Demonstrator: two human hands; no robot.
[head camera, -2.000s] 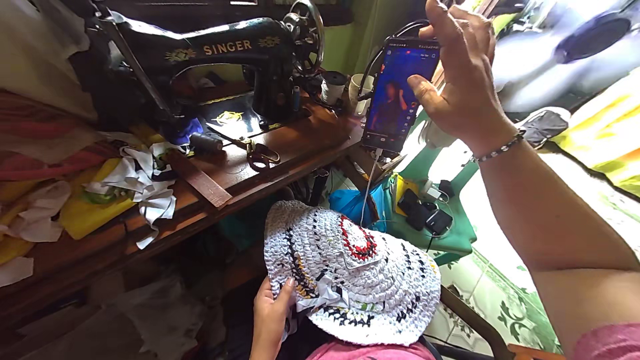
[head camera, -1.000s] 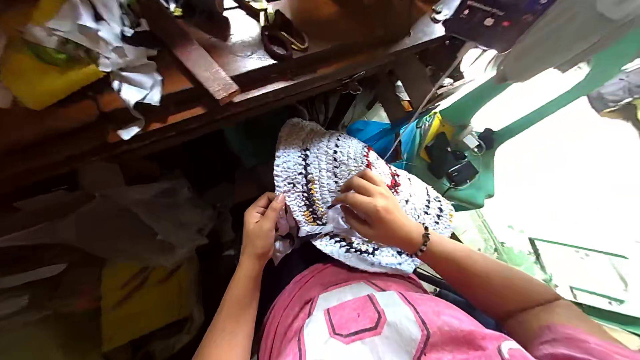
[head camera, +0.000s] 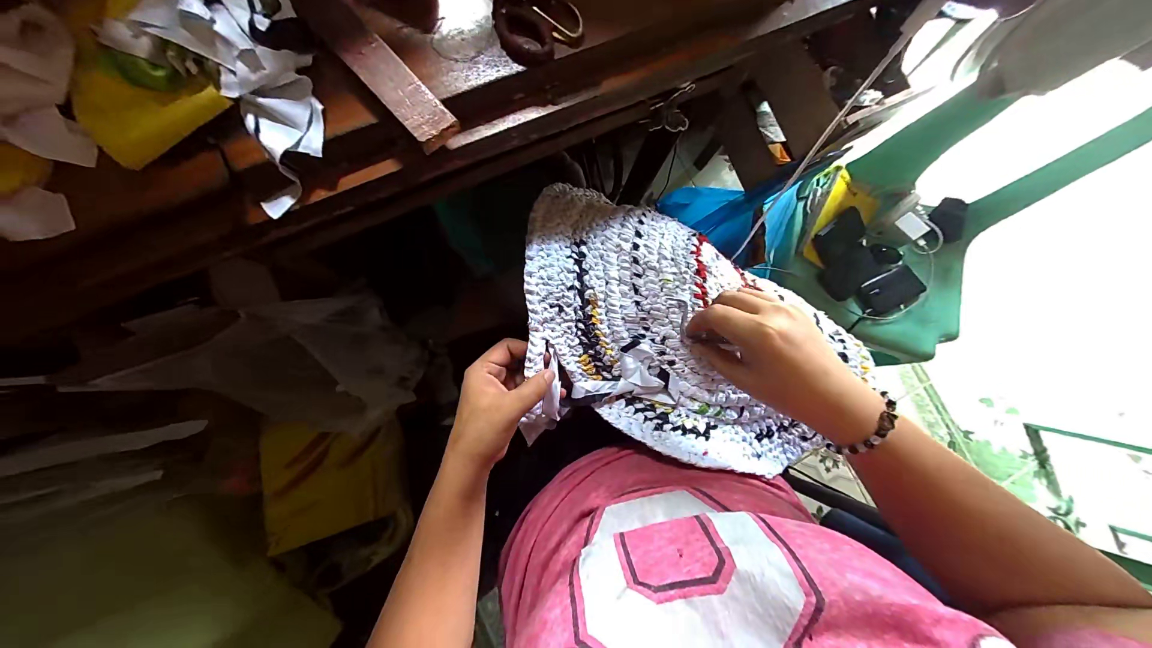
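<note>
A crocheted rug of white fabric strips, with black, yellow and red stitches, lies across my lap. My left hand pinches its left edge and a white fabric strip between thumb and fingers. My right hand rests on the rug's middle, fingers curled around something thin and grey, perhaps a crochet hook; its fingertips are partly hidden. Loose white strips lie on the rug between both hands.
A wooden table edge runs ahead, bearing scissors, a wooden bar and white fabric scraps. At right, a green plastic chair holds black devices and a white charger.
My right hand was raised at a phone two seconds ago, then came down onto the rug. Since one second ago it has shifted slightly rightward over the rug. The view has tilted down.
</note>
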